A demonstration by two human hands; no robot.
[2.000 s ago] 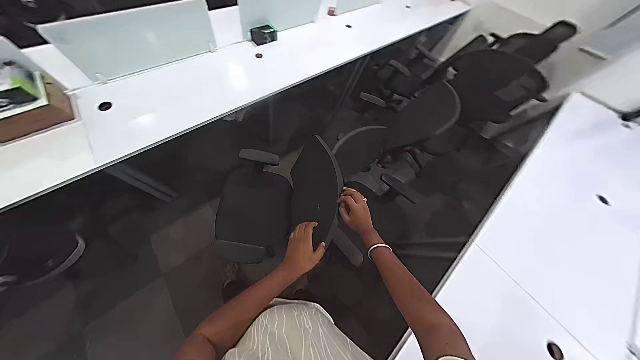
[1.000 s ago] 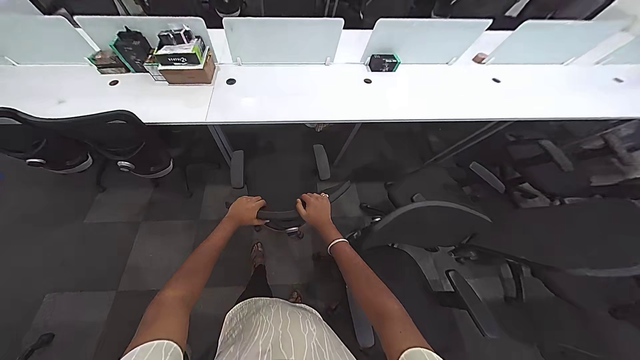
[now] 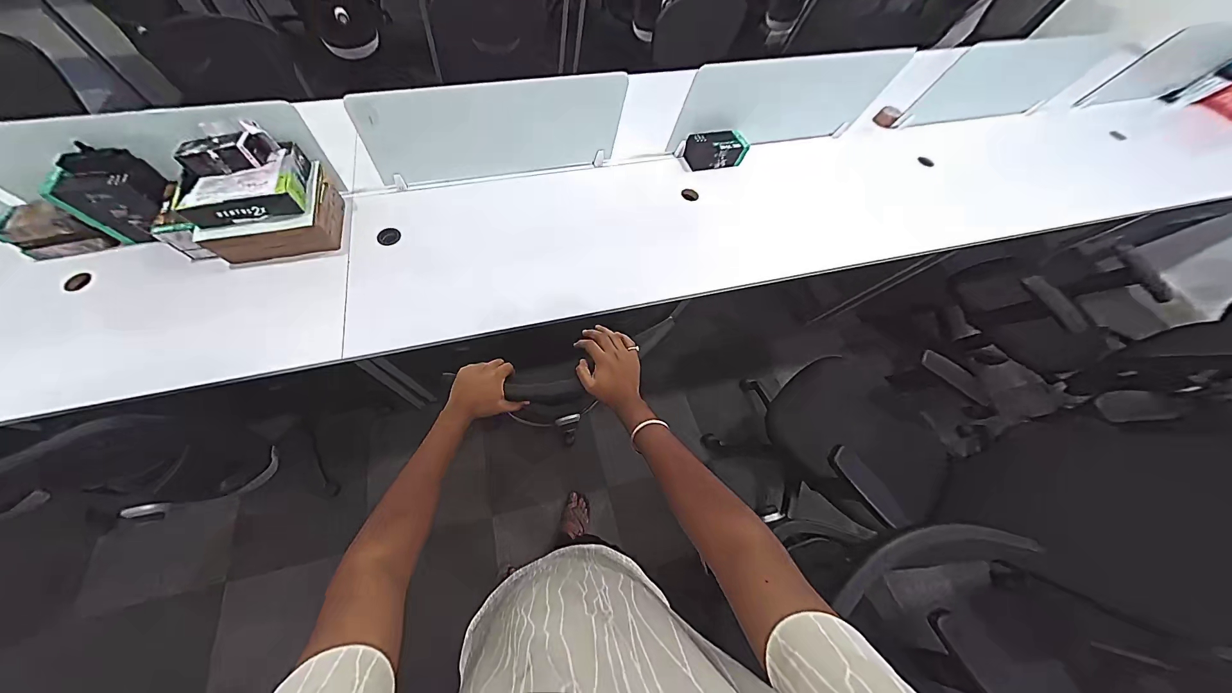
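Observation:
A black office chair's backrest (image 3: 545,390) stands at the near edge of a long white desk (image 3: 539,250), and most of the chair is hidden under the desktop. My left hand (image 3: 483,390) grips the left end of the backrest's top edge, thumb on the near side. At the right end, my right hand (image 3: 610,366) rests on the same edge with its fingers spread; it wears a ring, and a bangle circles the wrist. Part of the chair's base and a caster show below the backrest.
Several black office chairs (image 3: 866,433) crowd the right side, and more are tucked in at the left. On the desk stand stacked boxes (image 3: 274,226), a small black box (image 3: 714,150) and frosted glass dividers (image 3: 491,125). Dark carpet tiles (image 3: 423,510) cover the floor.
The chair has moved from out on the floor to under the desk edge, with my hands on its backrest. My right hand's fingers have loosened. The view has turned and come nearer the desk.

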